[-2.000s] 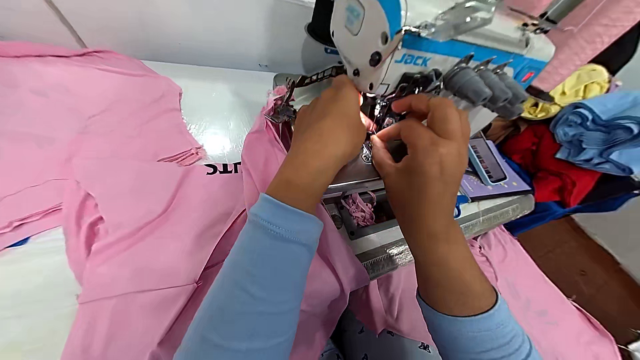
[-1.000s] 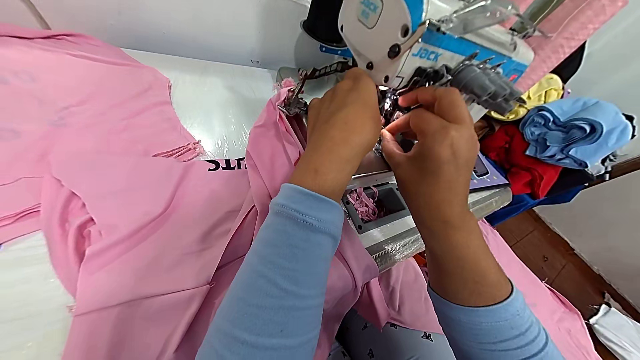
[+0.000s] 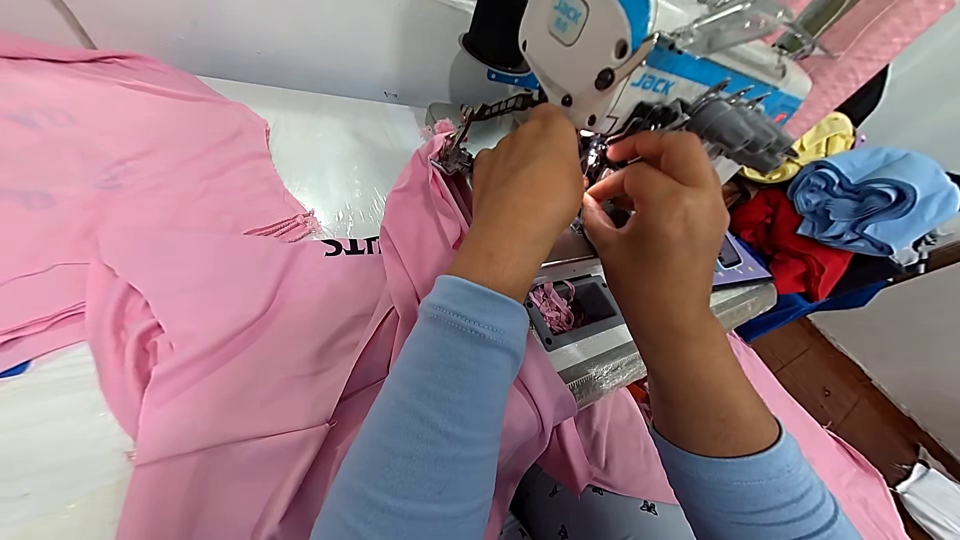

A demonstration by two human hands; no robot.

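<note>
A white and blue Jack overlock sewing machine (image 3: 577, 52) stands at the top centre. My left hand (image 3: 529, 180) is bent at its needle area, its fingertips hidden behind the hand. Close on its right, my right hand (image 3: 660, 187) has thumb and index finger pinched together near the presser foot, the other fingers curled above; whether a thread lies between the tips is too small to tell. Pink fabric (image 3: 427, 217) hangs over the table edge beside my left wrist, bunched at a metal attachment (image 3: 454, 157) left of the needle area.
Pink garment pieces (image 3: 247, 337) spread over the white table (image 3: 337, 142) at the left. Pink scraps lie in a grey tray (image 3: 592, 300) in the table front. Blue (image 3: 862, 202), red (image 3: 787, 247) and yellow cloth (image 3: 817, 146) is piled at the right. More pink fabric (image 3: 817, 442) hangs below.
Both hands stay at the needle area. My right index finger and thumb have drawn closer to my left hand's edge since the last frame. The view has shifted slightly.
</note>
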